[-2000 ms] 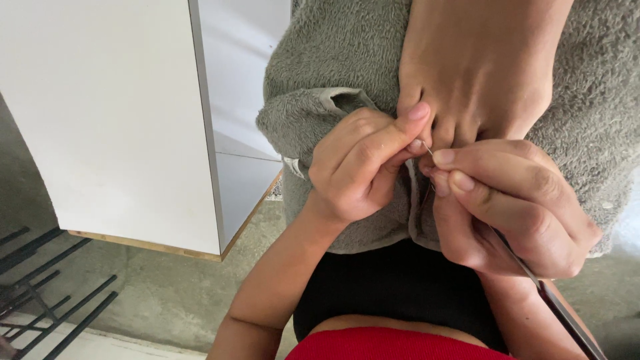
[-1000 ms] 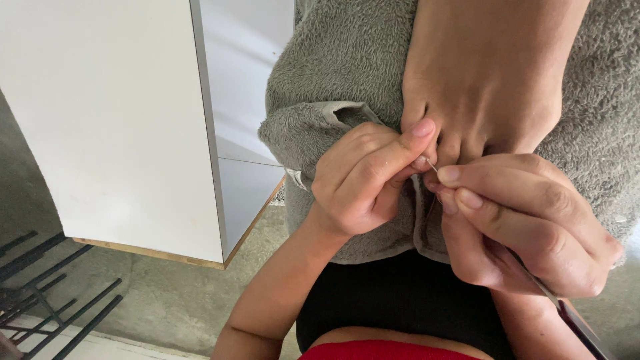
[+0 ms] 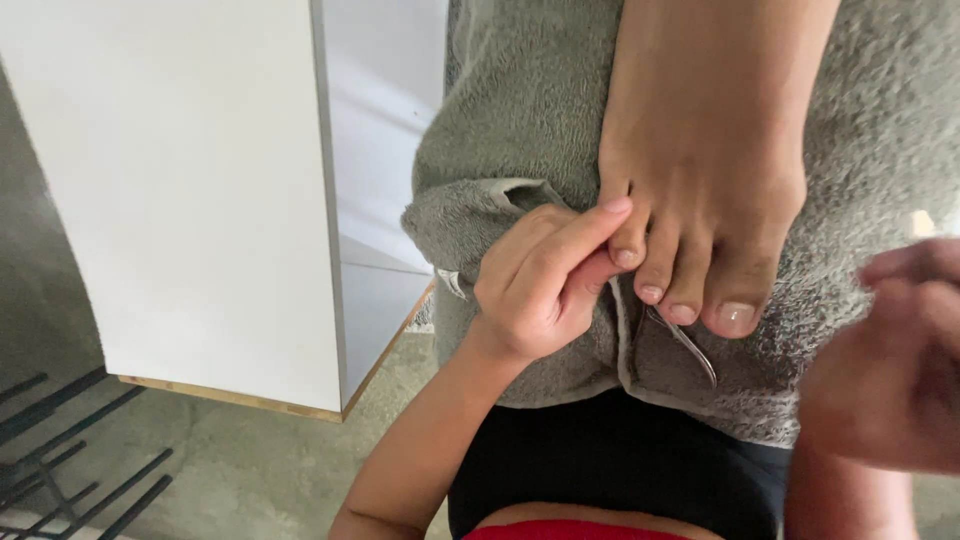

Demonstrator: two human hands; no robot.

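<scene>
A bare foot [image 3: 697, 150] rests on a grey terry towel [image 3: 510, 105], its toes pointing toward me. The thumb and index finger of my left hand [image 3: 544, 281] hold its smallest toe [image 3: 628, 244]. Below the middle toes, a thin curved metal tool [image 3: 694, 351] lies on the towel, with its far end hidden under the toes. At the right edge, apart from the foot, is my right hand [image 3: 885, 375], blurred and bent at the fingers; whether it holds anything cannot be seen.
On the left stands a white panelled cabinet [image 3: 202, 195] with a wooden bottom edge. Dark metal bars [image 3: 82, 457] stick out at the lower left above a grey concrete floor [image 3: 247, 457]. The towel lies over my lap.
My right hand has moved away from the toes to the right, uncovering them and the metal tool on the towel. My left hand stays at the smallest toe.
</scene>
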